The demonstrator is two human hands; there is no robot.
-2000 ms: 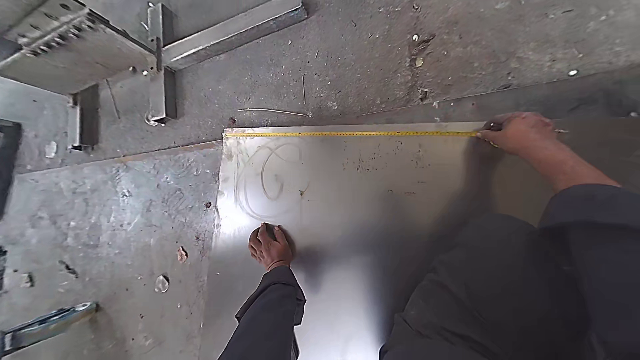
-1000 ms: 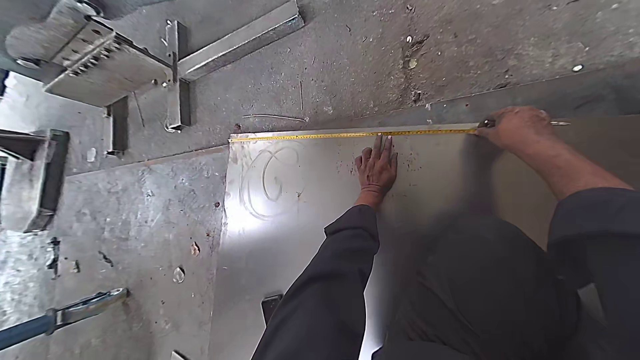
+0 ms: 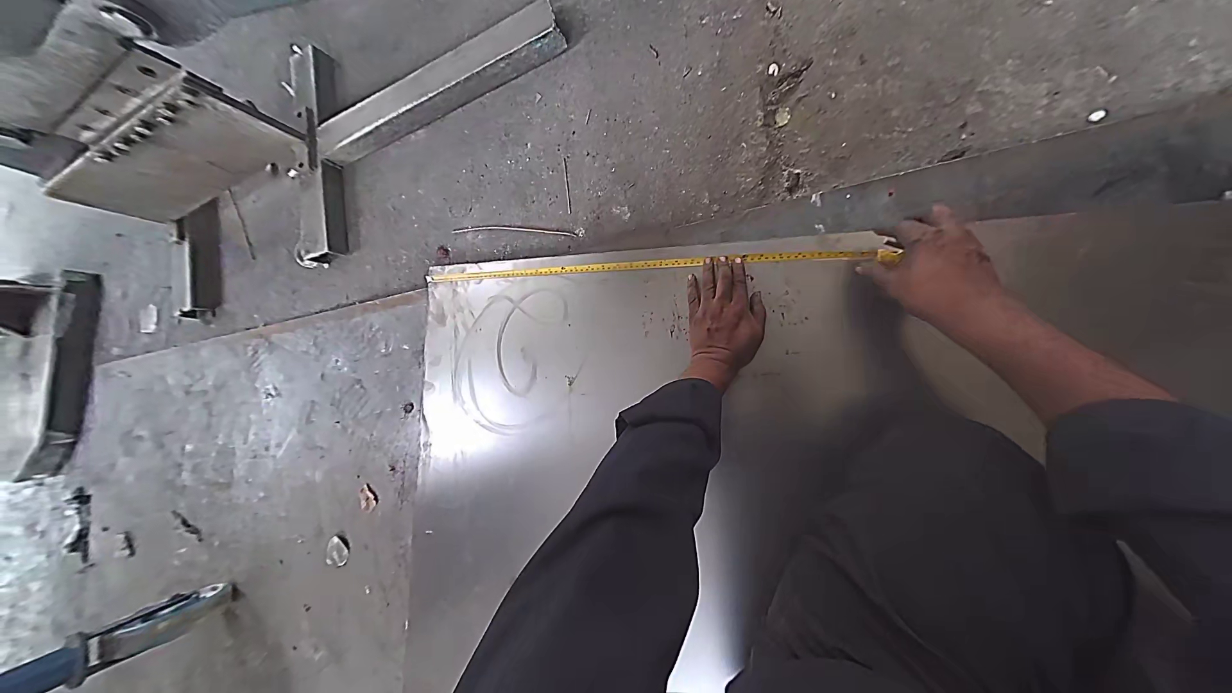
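A shiny metal sheet (image 3: 577, 404) lies flat on the floor, with curved smear marks near its upper left corner. Along its far edge stretches a yellow tape measure blade (image 3: 597, 268), starting at that corner. My left hand (image 3: 724, 322) lies palm down on the sheet, its fingertips on the blade around mid-length. At the blade's right end, my right hand (image 3: 938, 265) grips the tape measure; the fingers hide most of what is there.
A steel bracket with a row of bolts (image 3: 173, 144) and a steel bar (image 3: 443, 82) lie beyond the sheet at upper left. A blue-handled tool (image 3: 144, 635) is at lower left, near small debris. Another steel piece (image 3: 58, 385) stands at the left edge.
My left hand was lower left on the sheet two seconds ago; it has moved up and right onto the tape blade. My right hand has stayed at the blade's right end.
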